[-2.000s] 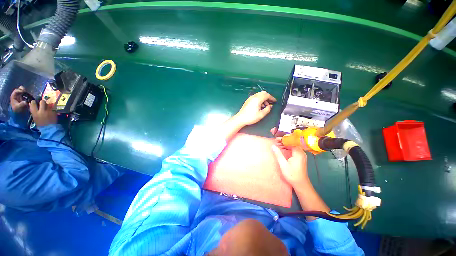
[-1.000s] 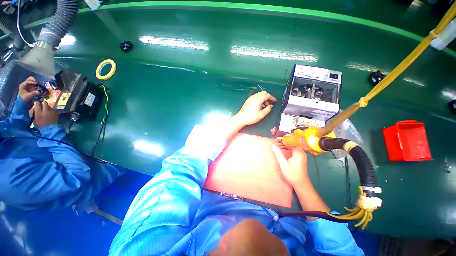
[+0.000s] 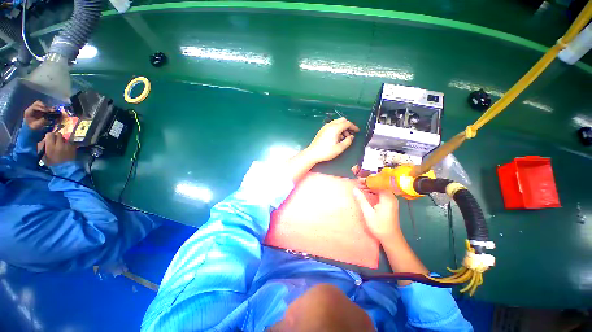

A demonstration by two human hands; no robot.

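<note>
My right hand (image 3: pixel 383 214) is wrapped around the orange electric screwdriver (image 3: pixel 393 181), which hangs from a yellow cord. Its nose points left, over the far right corner of the salmon-red work mat (image 3: pixel 318 217). My left hand (image 3: pixel 334 138) rests on the green bench beyond the mat, left of the screw feeder, with fingers curled. No part shows in it, and whether something small lies under the fingers cannot be told. The white-grey screw feeder (image 3: pixel 407 120) stands just beyond the screwdriver.
A red parts bin (image 3: pixel 529 183) and a clear plastic bag (image 3: pixel 452 170) are at right. Round black parts (image 3: pixel 480 99) lie on the far green surface. A yellow tape roll (image 3: pixel 137 89) and a black device (image 3: pixel 104 123) are at left, by another worker's hands.
The round black parts on the far surface have moved left. The other worker's hands have shifted at the device. My hands and the screwdriver have not visibly moved.
</note>
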